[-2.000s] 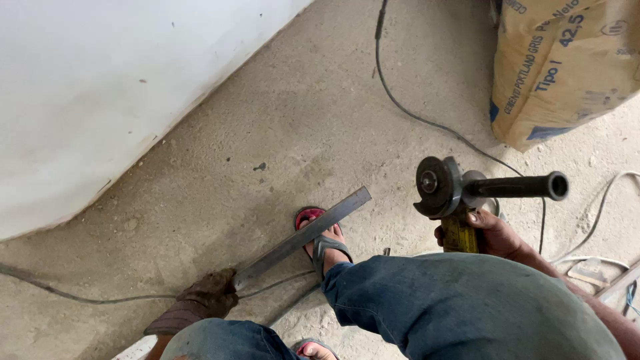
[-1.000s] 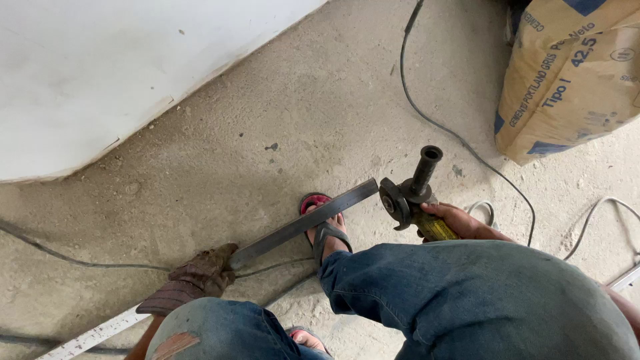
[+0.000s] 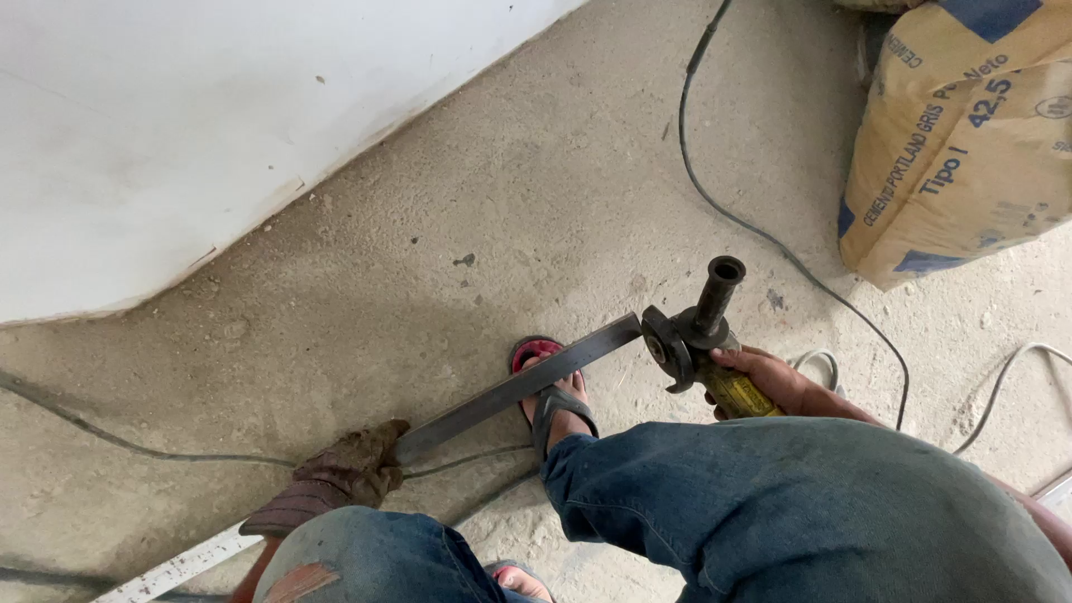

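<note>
My left hand (image 3: 356, 469), in a dirty work glove, is closed around a long metal bar (image 3: 519, 387) that slants up to the right over my sandalled foot (image 3: 557, 394). A white, speckled length (image 3: 188, 565) shows on the other side of the glove; whether it is the same piece I cannot tell. My bare right hand (image 3: 766, 377) grips the yellow body of an angle grinder (image 3: 703, 335). Its side handle points up, and its guard and disc side are right by the bar's far end. Whether they touch is unclear.
A paper cement bag (image 3: 963, 151) stands at the upper right. A dark cable (image 3: 762, 230) curves over the concrete floor, and a pale cable (image 3: 1001, 385) lies at the right. Another dark cable (image 3: 167, 455) runs at the left. A white panel or wall (image 3: 209, 126) fills the upper left.
The grinder has turned: its side handle pointed right two seconds ago and now points up. It has also come down and left, close to the bar's end. Both hands keep their holds.
</note>
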